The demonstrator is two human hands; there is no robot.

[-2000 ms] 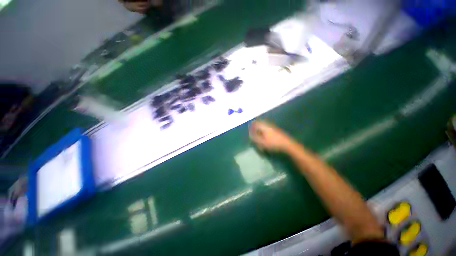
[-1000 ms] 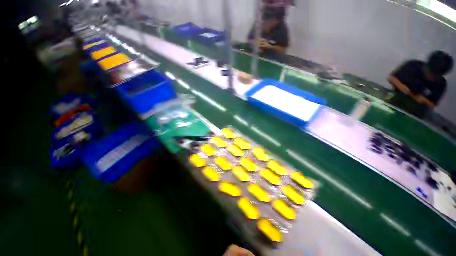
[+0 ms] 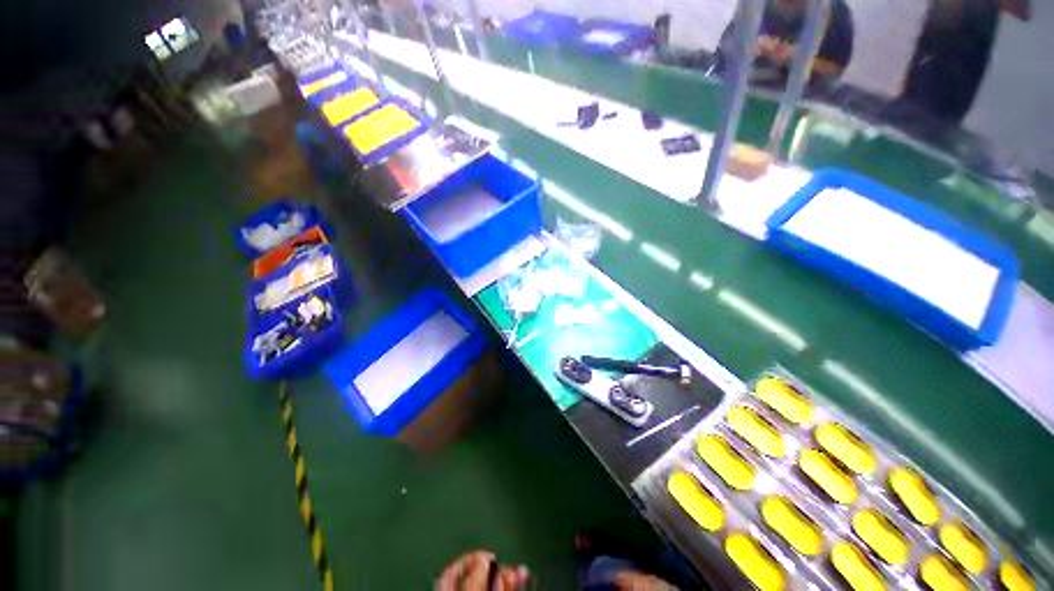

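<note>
My left hand [image 3: 483,571] is at the bottom edge, cut off, with fingers bent and a dark sliver between them that I cannot identify. What seems to be my right hand [image 3: 638,581] is barely in the picture, blurred beside something dark. Beyond them on the bench, a grey-white device with dark round parts [image 3: 603,390] lies on the black patch of a green mat [image 3: 630,335]. A black T-shaped tool [image 3: 638,367] and a thin pale stick [image 3: 663,426] lie beside it. A clear tray [image 3: 740,525] of yellow oval parts [image 3: 792,523] is at the right.
Clear bags [image 3: 543,284] lie on the mat, with a blue bin [image 3: 526,219] beyond. Another blue bin [image 3: 445,375] stands on a brown box left of the bench; filled bins [image 3: 264,360] are on the floor. A green belt [image 3: 740,341] runs alongside. People [image 3: 809,40] are across it.
The view has swung left along the bench, away from the belt. My reaching arm is gone from over the belt, and hands now show at the bottom edge.
</note>
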